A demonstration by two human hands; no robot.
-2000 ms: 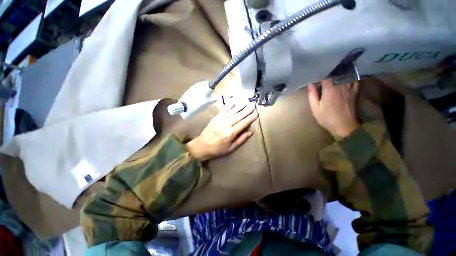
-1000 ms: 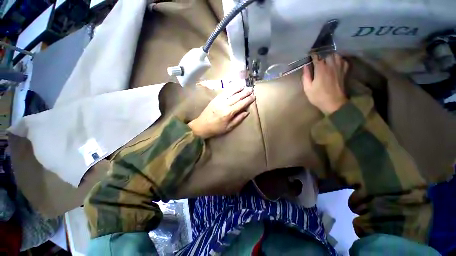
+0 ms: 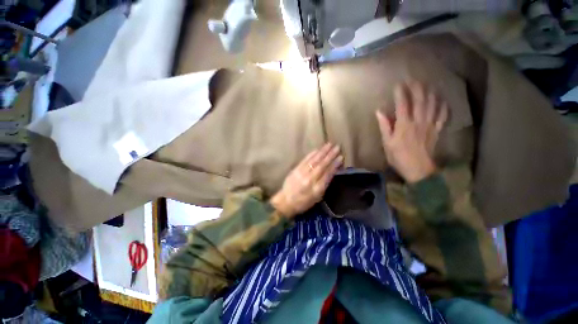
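Observation:
Brown fabric panels lie spread across the machine table, with a dark seam running from the lit presser foot towards my apron. My left hand rests on the cloth at the near end of the seam, fingers close together. My right hand lies on the cloth right of the seam, fingers spread. A pale fabric piece with a white label is on the left. The cloth's near edge folds down at my lap, its underside partly hidden.
The machine lamp stands left of the needle. Red-handled scissors lie in a tray at lower left, beside a shiny plastic bag. A blue bin is at lower right. Thread cones are at upper right.
My left hand has moved from beside the presser foot down the seam towards my apron. My right hand has come away from the machine head onto the cloth. The view has shifted, showing the tray.

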